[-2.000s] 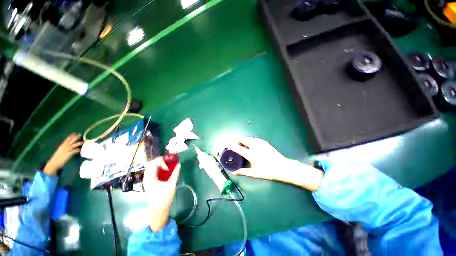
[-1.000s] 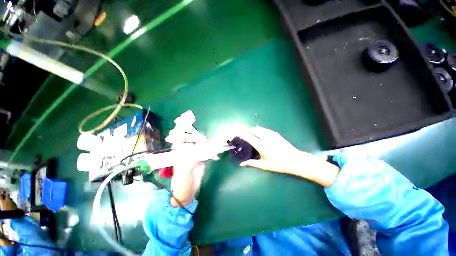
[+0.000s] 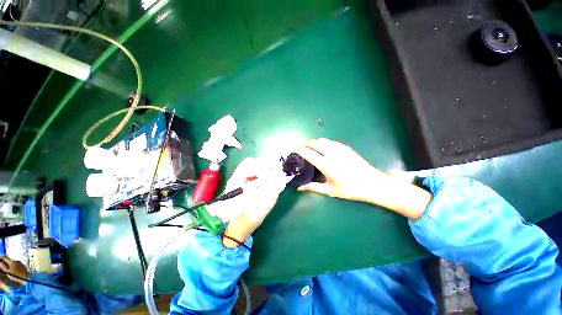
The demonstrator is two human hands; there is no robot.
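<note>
My right hand [image 3: 345, 171] holds a round black part [image 3: 299, 170] upright above the green bench, its face turned to the left. My left hand [image 3: 254, 197] holds the white glue syringe [image 3: 232, 207] like a pen, with its tip at the face of the black part. The syringe's green end cap [image 3: 208, 219] sticks out behind the left hand, with the clear air hose [image 3: 159, 253] looping down from it. The red squeeze bottle [image 3: 207, 186] lies left of my left hand, its nozzle at the crumpled white tissue [image 3: 220, 138]. Glare hides the exact contact point.
The black tray [image 3: 411, 92] at the right holds another round black part [image 3: 498, 38]. The glue dispenser [image 3: 148, 161] stands at the left, with a yellowish air line [image 3: 139, 67] behind it. A blue bin [image 3: 64, 225] and another person's hand [image 3: 13, 268] are at the far left.
My left hand has let go of the red bottle and taken hold of the syringe, bringing it to the black part. My right hand still holds the part. The camera view has shifted.
</note>
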